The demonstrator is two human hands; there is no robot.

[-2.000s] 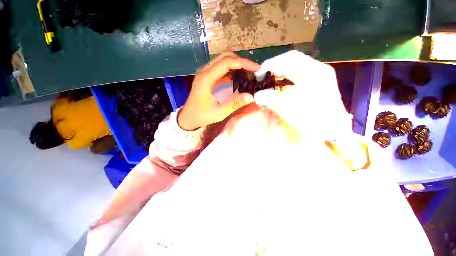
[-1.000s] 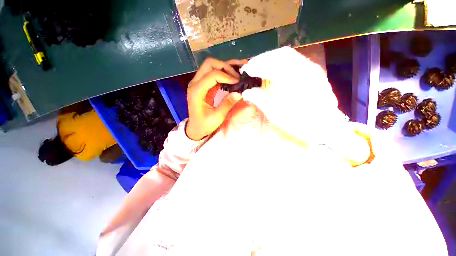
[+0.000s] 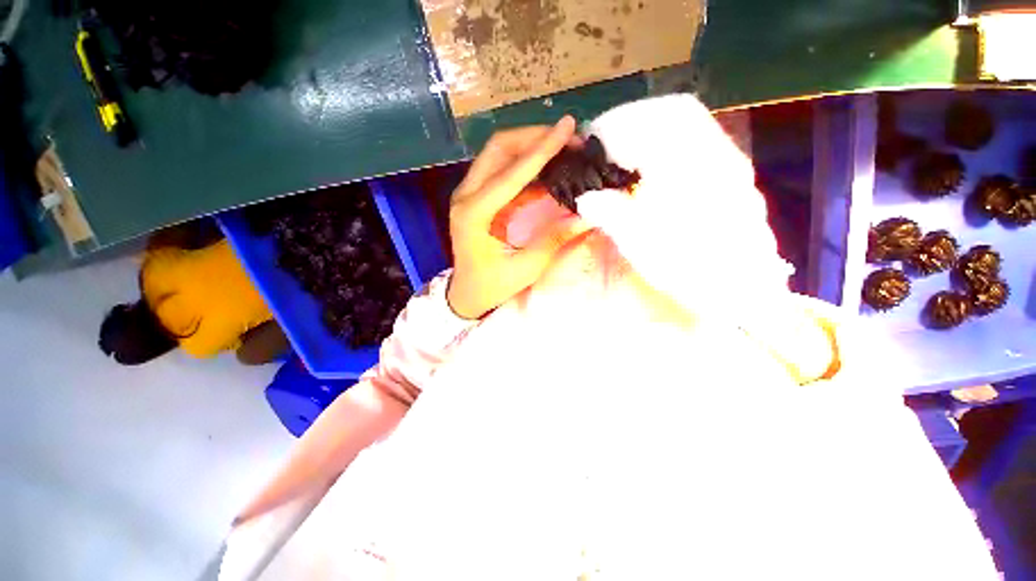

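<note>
A black, pointed-petalled piece [image 3: 579, 173] is held between my hands just below the bench's front edge. My left hand [image 3: 500, 216] is bare. Its fingers are raised and spread at the piece's left side, and its thumb lies below the piece. My right hand [image 3: 682, 193], in a white glove, is strongly overexposed and closes on the piece from the right. The glove hides the piece's right end, and its fingers cannot be told apart.
The green bench [image 3: 352, 114] bears a stained cardboard pad [image 3: 568, 45], a dark heap [image 3: 205, 45] and a yellow-black cutter [image 3: 100, 85]. Below are a blue crate of black pieces [image 3: 341, 267] and a tray [image 3: 954, 358] with round ridged balls [image 3: 934, 252]. A person in yellow [image 3: 205, 297] is at left.
My left fingers have opened out and risen from around the black piece, which shows more of its petals. The view has shifted a little.
</note>
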